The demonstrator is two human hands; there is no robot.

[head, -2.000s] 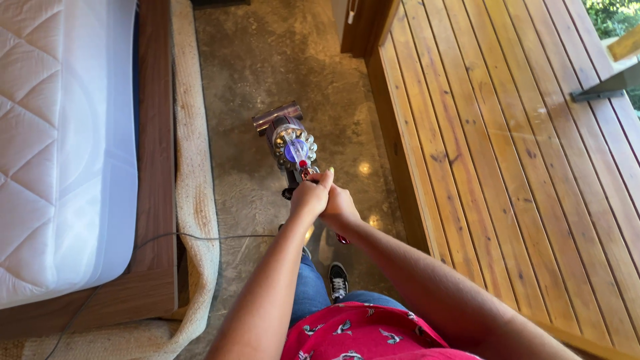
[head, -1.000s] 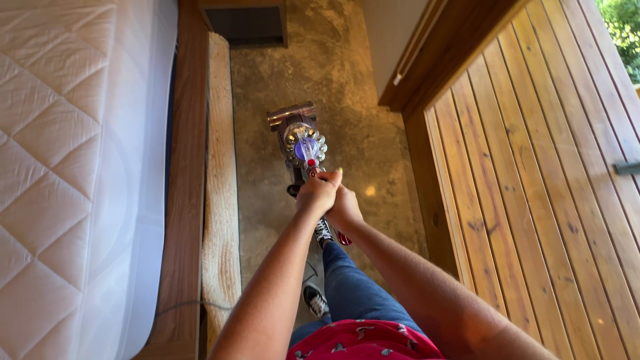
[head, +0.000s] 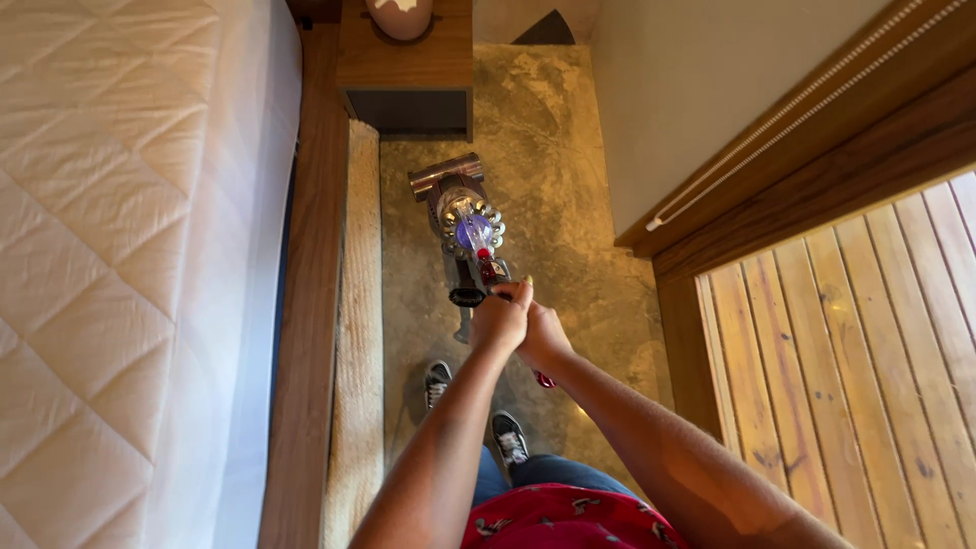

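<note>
Both of my hands are closed around the handle of an upright vacuum cleaner (head: 474, 229), side by side in front of me. My left hand (head: 502, 320) grips near the top of the handle. Against it on the right, my right hand (head: 543, 332) holds on too, and a red part shows below its wrist. The vacuum has a clear bin, a purple round centre and a ring of silvery cyclones. Its brown tubular floor head (head: 447, 177) is on the mottled concrete floor (head: 526, 183), a little short of the nightstand. My fingers hide most of the handle.
A mattress (head: 84, 252) on a wooden bed frame (head: 309, 290) fills the left, with a beige rug (head: 358, 335) along it. Ahead stands a wooden nightstand (head: 412, 65) bearing a rounded pinkish object (head: 402, 17). On the right are a wall, a blind's bead chain (head: 793, 107) and wooden decking (head: 808, 343).
The view has moved forward along the bed, bringing the nightstand and the wall's far end into sight. Both hands stay on the vacuum, which has advanced with me. My feet have stepped on.
</note>
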